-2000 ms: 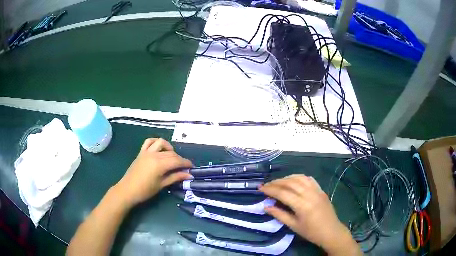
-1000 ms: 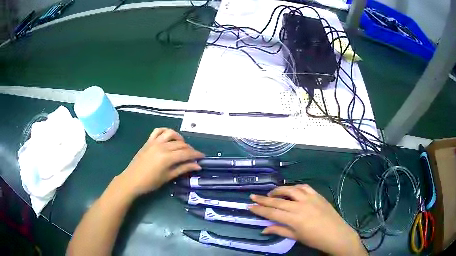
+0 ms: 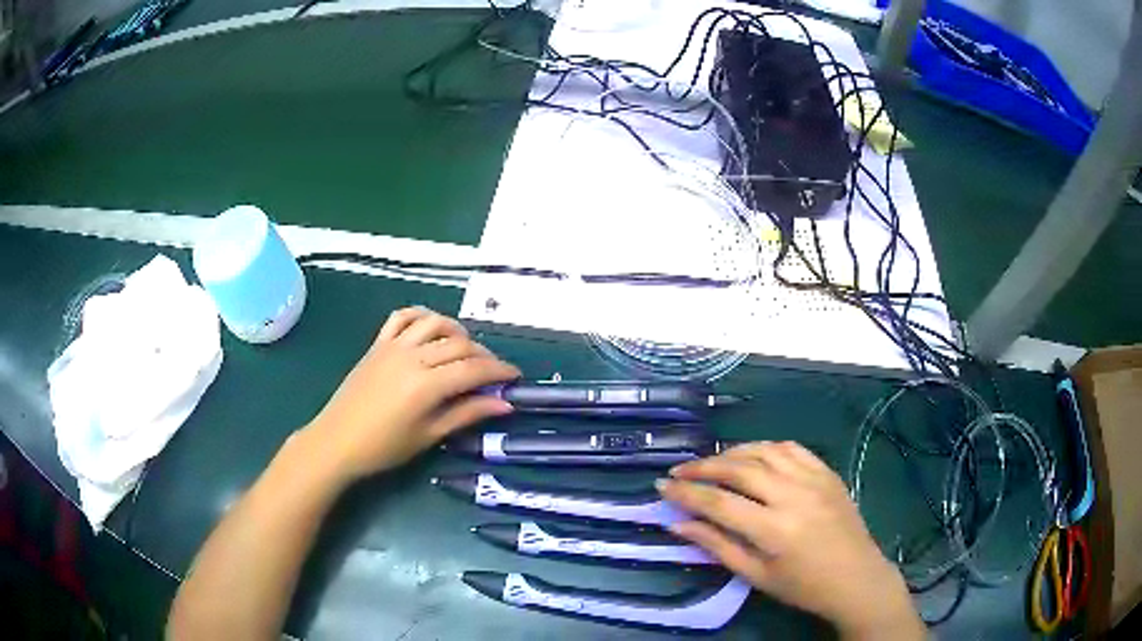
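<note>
Five pen-shaped devices lie in a row, one below another. The top black pen (image 3: 614,397) and the second black pen (image 3: 607,442) show small panels on their faces. The third pen (image 3: 564,501), fourth pen (image 3: 595,545) and bottom pen (image 3: 614,606) show lavender-white sides, with dark tips at left. My left hand (image 3: 420,391) has thumb and fingers at the top pen's left end, hiding that end. My right hand (image 3: 783,520) has thumb and fingers around the third pen's right end and partly hides the fourth pen's right end.
A white cloth (image 3: 138,376) and light-blue cylinder (image 3: 248,276) stand left. A white board (image 3: 589,225) bears a black box (image 3: 783,119) with tangled leads. Clear coils (image 3: 958,488), scissors (image 3: 1058,576) and a cardboard tray (image 3: 1112,401) are right; a grey post (image 3: 1052,213) rises behind.
My right hand has shifted from the second pen's right end to the third pen's. The pens at the top have been rearranged and the row is more evenly spaced. The camera view has shifted slightly.
</note>
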